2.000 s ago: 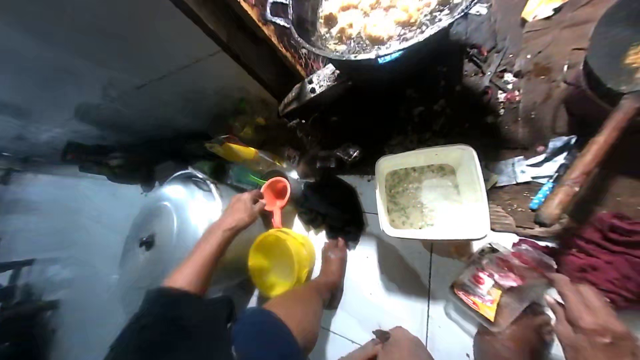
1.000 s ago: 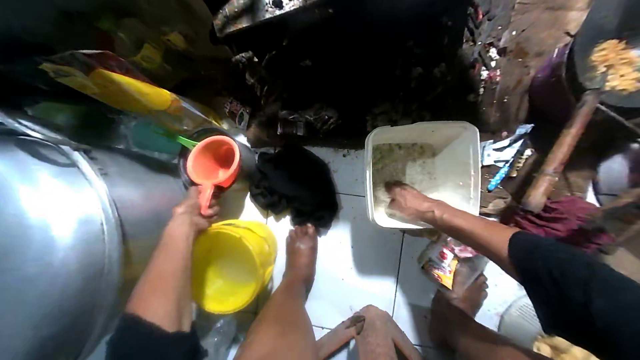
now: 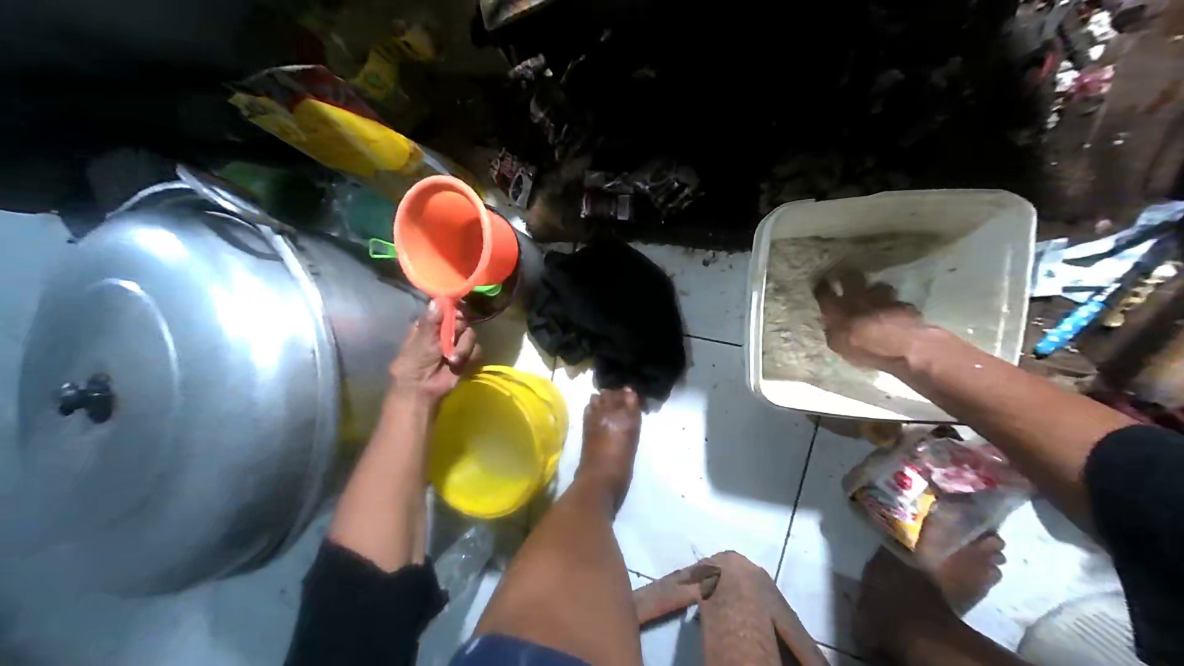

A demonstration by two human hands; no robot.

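Observation:
My left hand (image 3: 435, 356) grips the handle of an orange plastic dipper (image 3: 442, 240), tilted above a dark container with a green handle. Just below that hand is a yellow plastic bucket (image 3: 495, 444). My right hand (image 3: 860, 314) reaches into a white square plastic tub (image 3: 893, 402) that holds a pale, greyish-green batter-like mixture (image 3: 795, 305). Its fingers are blurred and partly in the mixture, so whether they hold anything cannot be seen. A black cloth (image 3: 606, 314) lies on the tiles between the dipper and the tub, against my foot.
A large lidded aluminium pot (image 3: 185, 370) fills the left side. Yellow plastic packaging (image 3: 356, 139) lies behind the dipper. Below the tub is a clear plastic bag with packets (image 3: 925, 481). A blue-handled tool (image 3: 1073, 324) lies right of the tub. A wooden stool (image 3: 740, 592) stands at the bottom.
My right hand, near the plastic bag two seconds ago, is now inside the tub. My left hand keeps hold of the dipper. The view has moved, and the frying pan is out of sight.

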